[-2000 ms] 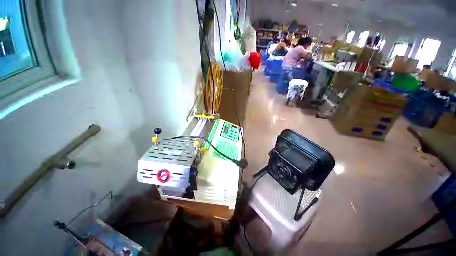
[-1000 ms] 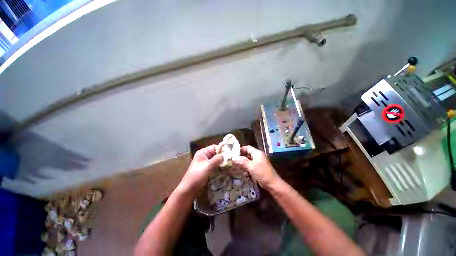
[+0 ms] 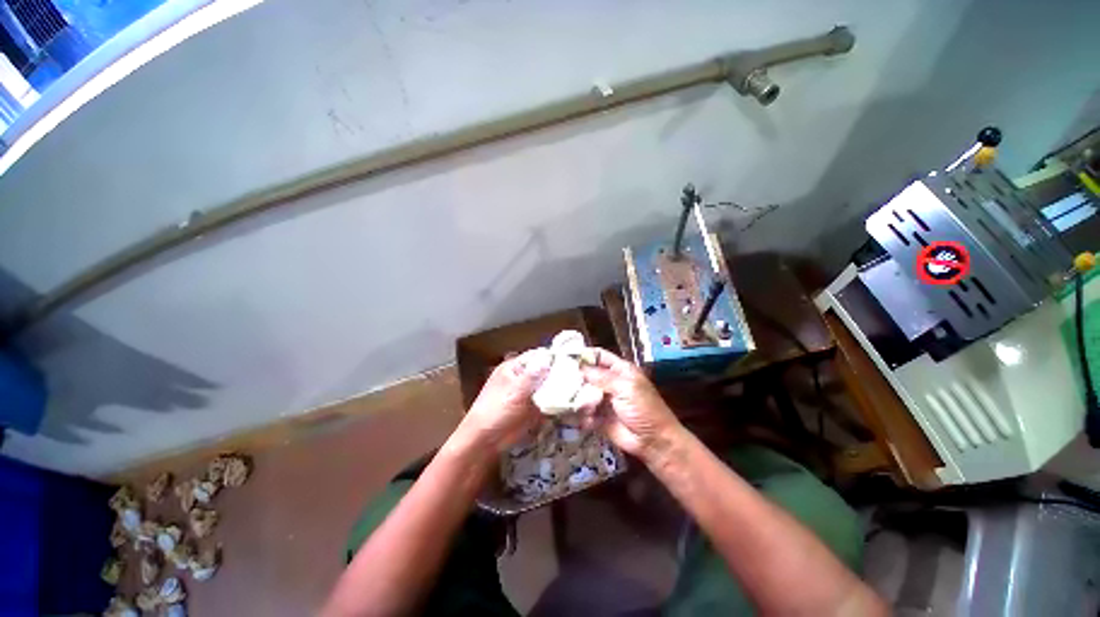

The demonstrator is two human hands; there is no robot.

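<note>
A crumpled cream-white bunch of pieces (image 3: pixel 561 378) is held between both hands above an open box. My left hand (image 3: pixel 508 404) grips its left side with fingers and thumb. My right hand (image 3: pixel 627 404) grips its right side. Both hands are bare. The shallow box (image 3: pixel 521 507) sits between the knees and holds loose white and brownish pieces (image 3: pixel 572 464). The hands hide part of the box.
A small blue machine (image 3: pixel 688 307) with two dark rods stands beyond the box, to the right. A cream cutting machine (image 3: pixel 983 386) is at the right. Cream-brown bundles (image 3: pixel 169 533) lie on the floor at left, by a blue crate (image 3: pixel 48 542). A pipe (image 3: pixel 434 151) crosses the wall.
The view has swung from the room down to the box and hands. Since one second ago, the bunch has been turned and looks more compact; both hands still hold it.
</note>
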